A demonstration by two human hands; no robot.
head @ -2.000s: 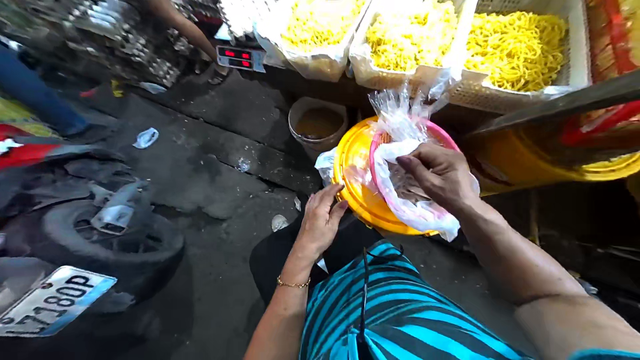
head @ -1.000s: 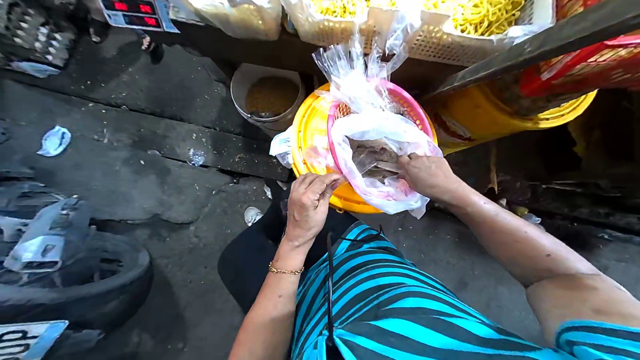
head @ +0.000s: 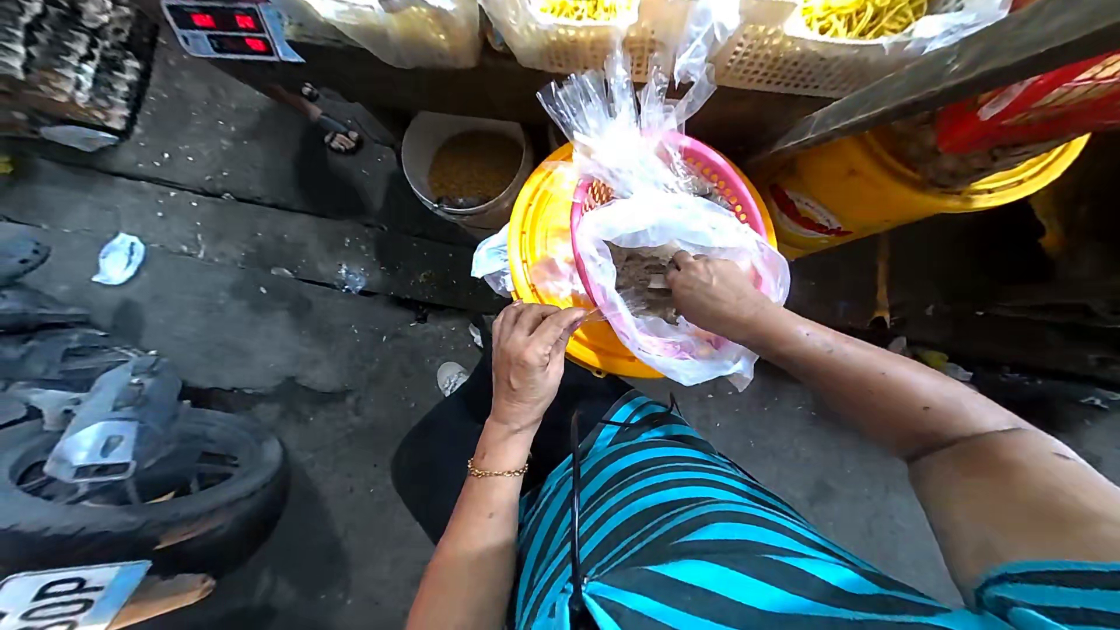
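A pink plastic basket (head: 724, 178) rests on a round yellow lid (head: 535, 229). Inside the basket is an open white plastic bag (head: 658, 223) with greyish-brown contents (head: 646, 271). My right hand (head: 713, 293) reaches into the bag, its fingertips at a small pale piece among the contents; whether it grips that cannot be told. At the basket's near left edge my left hand (head: 531, 350) pinches thin clear plastic between thumb and fingers. A bunch of clear plastic bags (head: 626, 118) lies over the basket's far side.
A white bucket of brown grains (head: 472, 168) stands behind on the left. A yellow bucket (head: 840, 206) leans at the right. Perforated crates of yellow noodles (head: 779, 66) and a red digital display (head: 229, 31) line the far side. A motorcycle wheel (head: 232, 490) is at left.
My right hand has gone from above the bag's rim down into the bag. The bag's mouth shows wider than two seconds ago. The view has shifted toward the basket.
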